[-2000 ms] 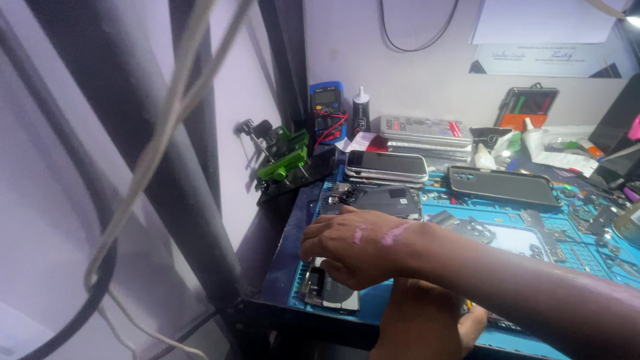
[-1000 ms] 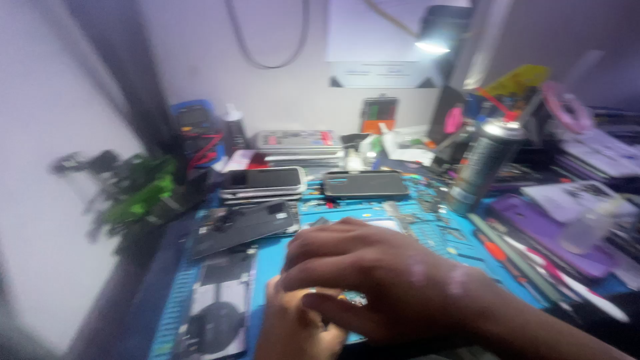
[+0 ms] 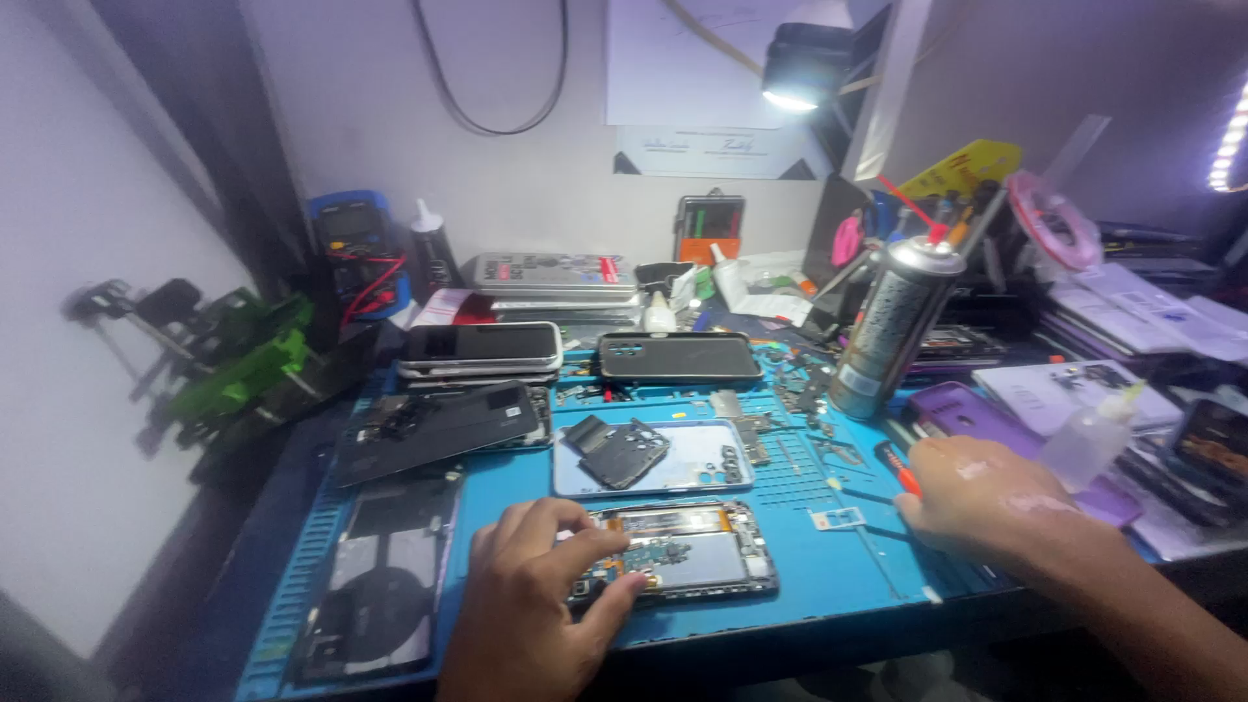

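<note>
My left hand [image 3: 546, 595] rests at the left end of an opened smartphone [image 3: 702, 556], thumb and forefinger at its circuit board; whether it grips the phone I cannot tell. At the right, my right hand [image 3: 985, 497] has its fingers around a red and black tool [image 3: 899, 470], probably a screwdriver, at the edge of the blue repair mat [image 3: 819, 604]. Behind the phone, a light blue phone back cover [image 3: 702, 478] carries a black internal phone part [image 3: 616, 453]. A SIM tray-like small piece [image 3: 837, 519] lies between the hands.
A spray can [image 3: 892, 331] stands behind my right hand, near a purple phone case [image 3: 960, 419] and a squeeze bottle [image 3: 1087, 439]. Phone parts [image 3: 380, 585] lie at the left, below a dark back panel [image 3: 448, 429]. A lit lamp [image 3: 804, 68] hangs above; a green holder [image 3: 239, 375] stands left.
My hands, close together one second ago, are now apart. The right has moved right to the red and black tool, and the opened phone shows beside my left hand. The view has swung right.
</note>
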